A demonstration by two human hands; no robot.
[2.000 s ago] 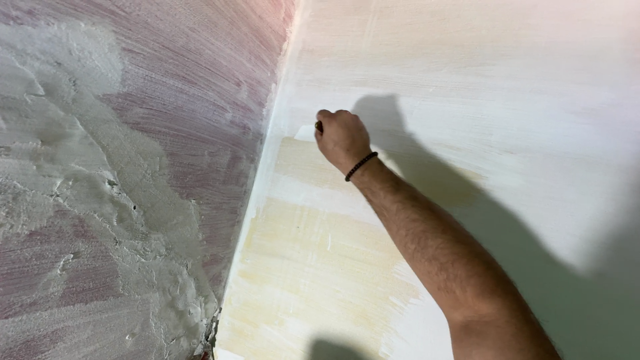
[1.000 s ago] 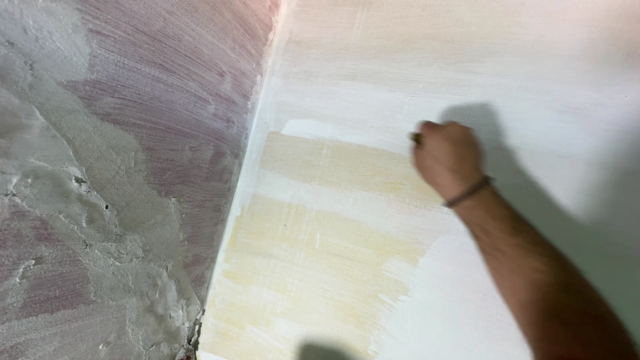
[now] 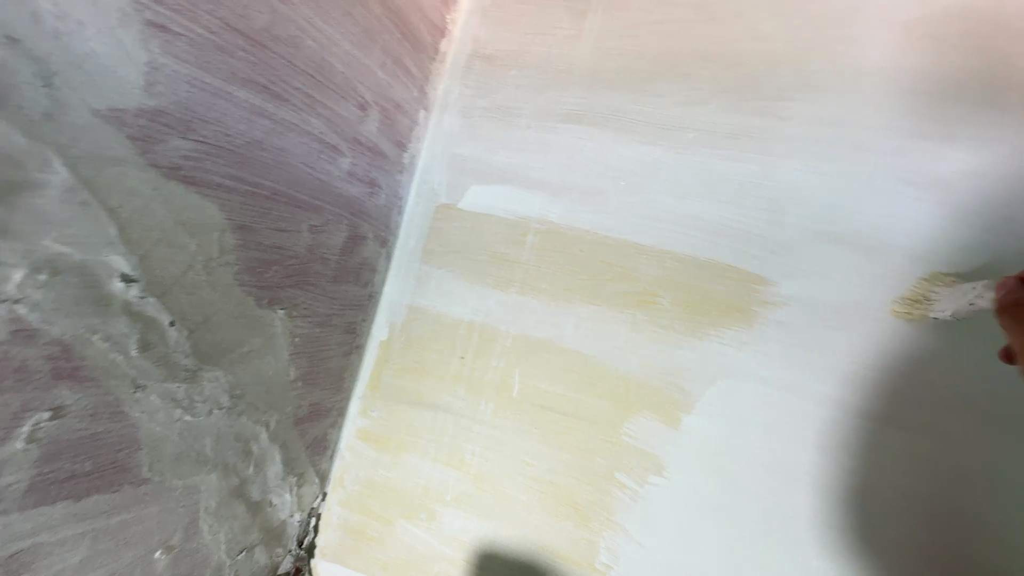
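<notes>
At the right edge, only the fingers of my right hand [image 3: 1010, 316] show, closed around the handle of a paintbrush [image 3: 944, 298]. The brush points left, its bristles spread and coated with whitish-yellow paint, close to or on the painted wall [image 3: 768, 448]; contact is hard to tell. That wall is white over much of its surface, with a yellowish streaked band [image 3: 608, 272] left of the brush and a larger yellowish patch [image 3: 512, 400] below it. My left hand is out of view.
On the left, a rough wall [image 3: 320, 160] with purple-grey streaks and uneven grey plaster [image 3: 184, 400] meets the painted wall at a slanting corner edge [image 3: 392, 280]. Crumbled material [image 3: 308, 528] lies at its lower end. Dark shadows fall on the right and at the bottom.
My right hand has moved right across the wall, from near the corner to the frame's right edge. The brush's bristles now show; earlier the hand mostly hid the brush.
</notes>
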